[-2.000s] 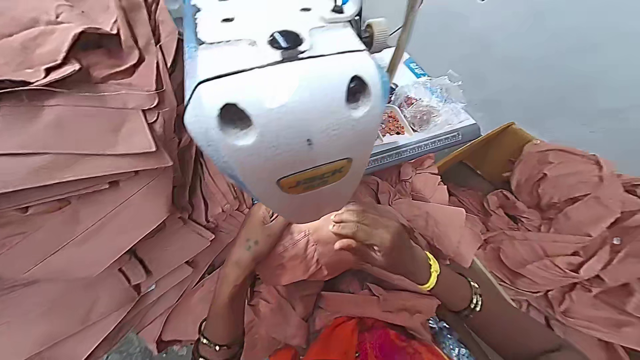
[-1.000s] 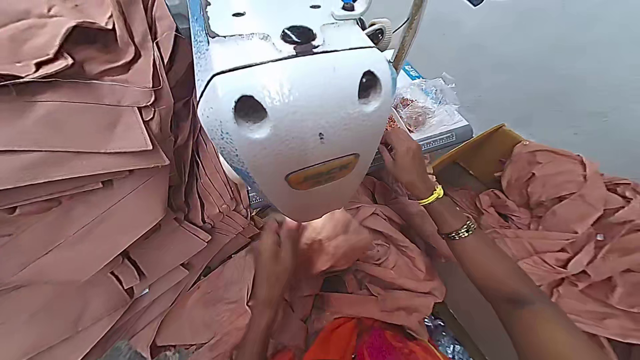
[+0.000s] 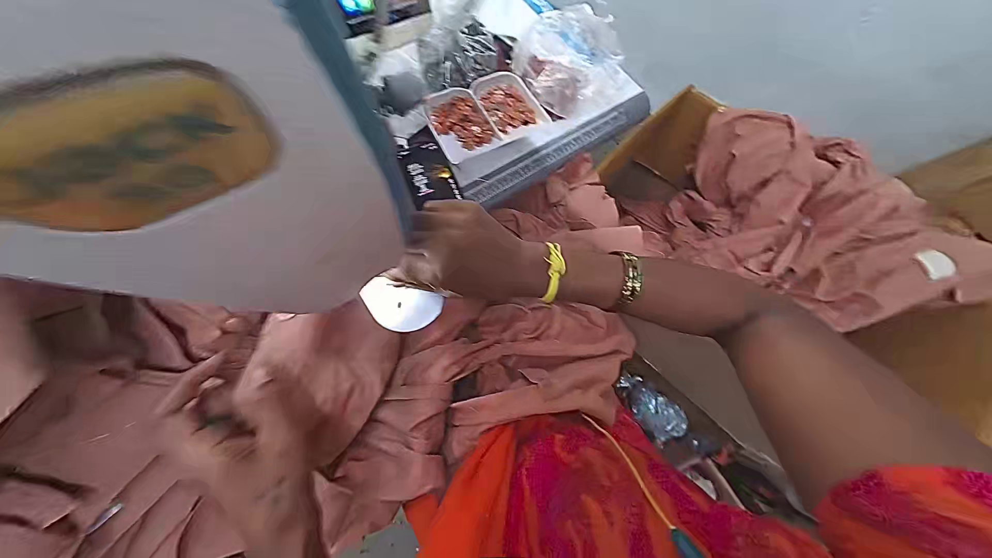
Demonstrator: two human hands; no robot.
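Observation:
The white head of a Jack industrial sewing machine (image 3: 325,194) fills the upper left, close to the camera. My right hand (image 3: 465,252), with a yellow thread tied at the wrist, is at the machine's right edge above a white round plate (image 3: 401,304); its fingertips are partly hidden, so its grip is unclear. My left hand (image 3: 240,434) is blurred at the lower left, over brownish-pink fabric (image 3: 333,364), with the fingers curled; whether it grips the cloth cannot be told. More of this fabric lies bunched between the hands and over my lap.
On the table's grey edge (image 3: 558,147) stands a white two-part tray (image 3: 496,136) of small reddish pieces, beside clear plastic bags (image 3: 570,58). A cardboard box (image 3: 659,139) at the right holds heaped fabric (image 3: 814,209). A cord with a dark tip (image 3: 686,542) hangs over my lap.
My left hand has moved away from the machine's lower end. My right hand, near the tray a second ago, is now lower, by the round plate. The view has swung right and closer.

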